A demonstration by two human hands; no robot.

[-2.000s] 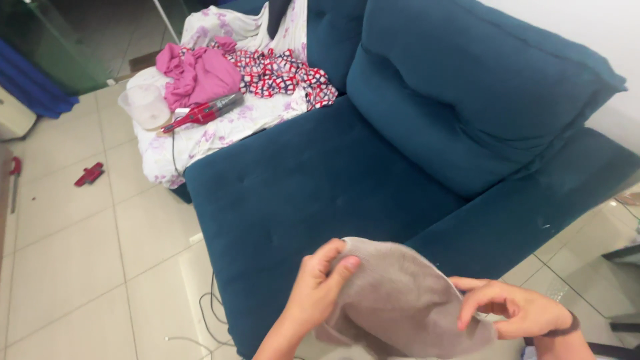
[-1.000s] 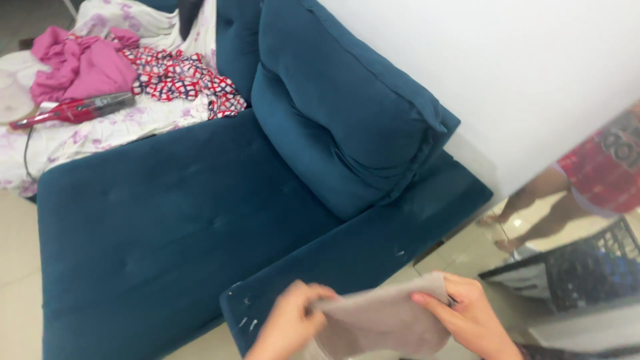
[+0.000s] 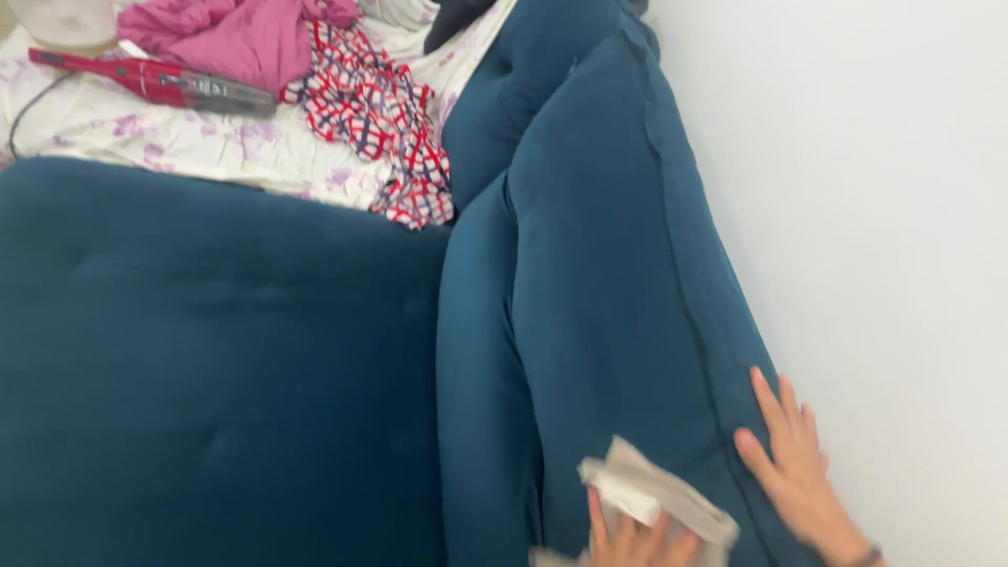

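A blue fabric sofa back cushion [image 3: 606, 283] leans by the white wall. Low in the frame, my left hand [image 3: 642, 543] has its fingers on a folded greyish-beige cloth [image 3: 669, 500], which lies against the lower part of this cushion; the cloth is blurred. To the right, my right hand [image 3: 795, 468] rests with spread fingers on the cushion's top edge next to the wall and holds nothing.
The blue sofa seat [image 3: 220, 354] spreads at left. Beyond it, a floral sheet [image 3: 260, 157] bears a red handheld vacuum cleaner [image 3: 157, 83] with a cord, pink cloth [image 3: 228, 39] and patterned red-white fabric [image 3: 370, 102]. The white wall [image 3: 866, 197] borders the right.
Both hands held the cloth out in front of the sofa earlier; now the right hand is off it and on the cushion, and the cloth is against the cushion under the left. The view has shifted closer.
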